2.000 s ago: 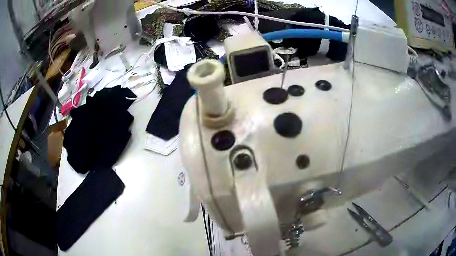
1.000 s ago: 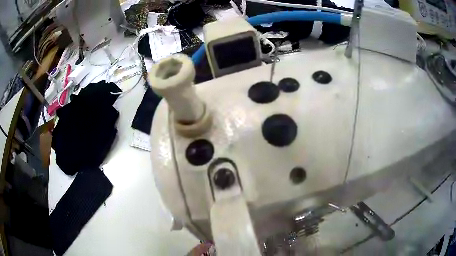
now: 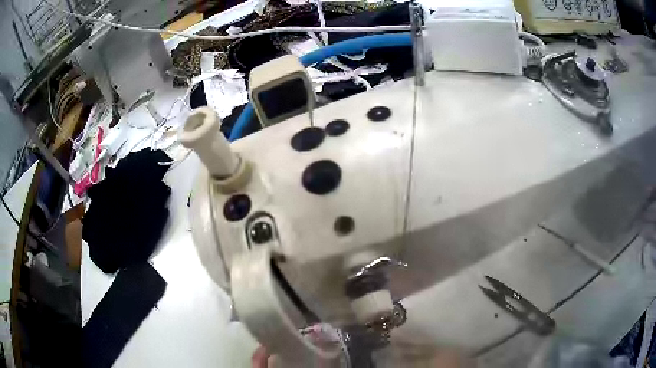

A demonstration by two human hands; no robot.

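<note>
The cream-white sewing machine head (image 3: pixel 374 187) fills the middle and hides the needle area. A finger of my left hand (image 3: pixel 260 356) shows at the bottom edge, left of the machine's front. A blurred, skin-coloured part of my right hand (image 3: pixel 428 356) shows at the bottom edge, right of the needle area. Both hands are mostly cut off, and whatever they touch is hidden. Thread snips (image 3: pixel 519 306) lie on the table right of the needle area. A dark ribbed rectangular piece (image 3: pixel 124 316) lies at the left, below a jagged black stack (image 3: pixel 128 210).
A thin white stick (image 3: pixel 579 249) lies beyond the snips. A white oval-mouthed post (image 3: pixel 210 149) and a blue tube (image 3: pixel 360 44) stand at the machine. Dark scraps and white papers (image 3: pixel 224 92) cover the back. A cream control panel (image 3: pixel 568 16) is at the upper right.
The view has shifted, and the machine head now sits further left. A blurred part of my right hand has come into view at the bottom. The snips, hidden in part a second ago, show fully.
</note>
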